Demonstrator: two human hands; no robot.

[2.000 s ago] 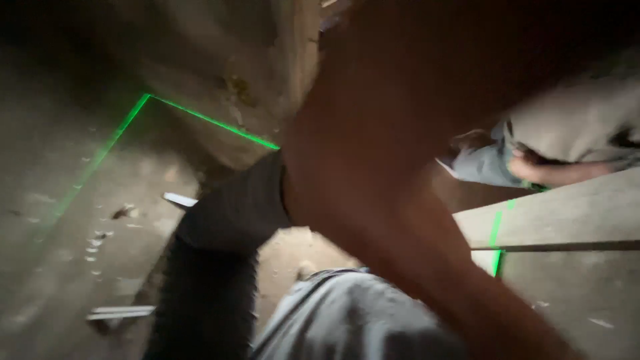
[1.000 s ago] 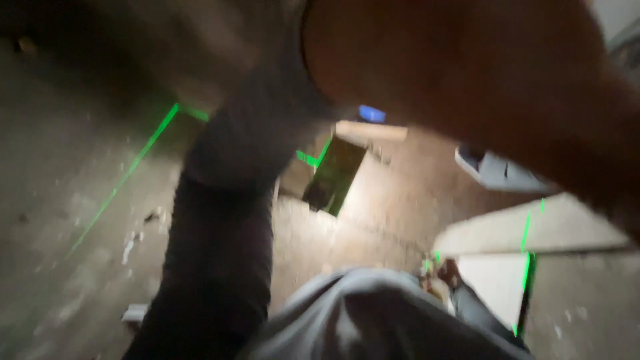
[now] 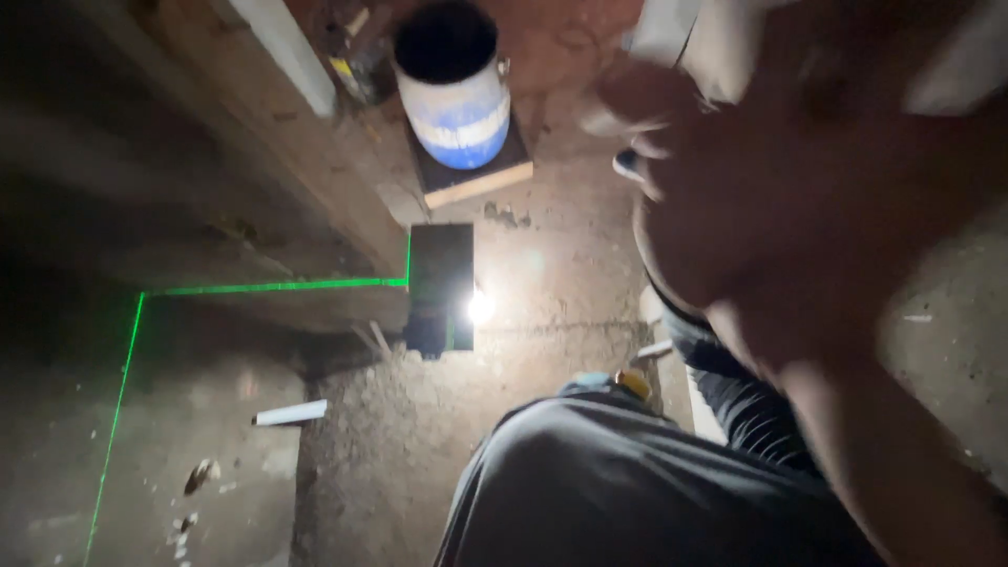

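A large blurred bare hand and forearm, seemingly my right hand [image 3: 787,189], fills the right side close to the camera. Pale blurred shapes show around its fingers, and whether it holds anything cannot be told. I do not see my left hand. Left of the hand, a white and blue bucket [image 3: 461,118] with a dark opening stands on a wood-edged board [image 3: 480,185]. Below the board is a dark rectangular panel or box [image 3: 441,276], with a bright light [image 3: 479,305] at its right edge. Grey cloth [image 3: 598,480], probably over my leg, covers the bottom centre.
Green laser lines [image 3: 276,287] cross the left-hand surfaces. A short white strip [image 3: 291,413] lies at a ledge, near scattered debris [image 3: 201,476]. A dark ribbed sleeve or trouser leg [image 3: 740,394] shows behind the forearm. A pale beam [image 3: 287,59] is at upper left.
The view has shifted considerably, and the bucket now shows. The dark-sleeved arm that crossed the left and middle is gone from there; the large bare hand is at the right.
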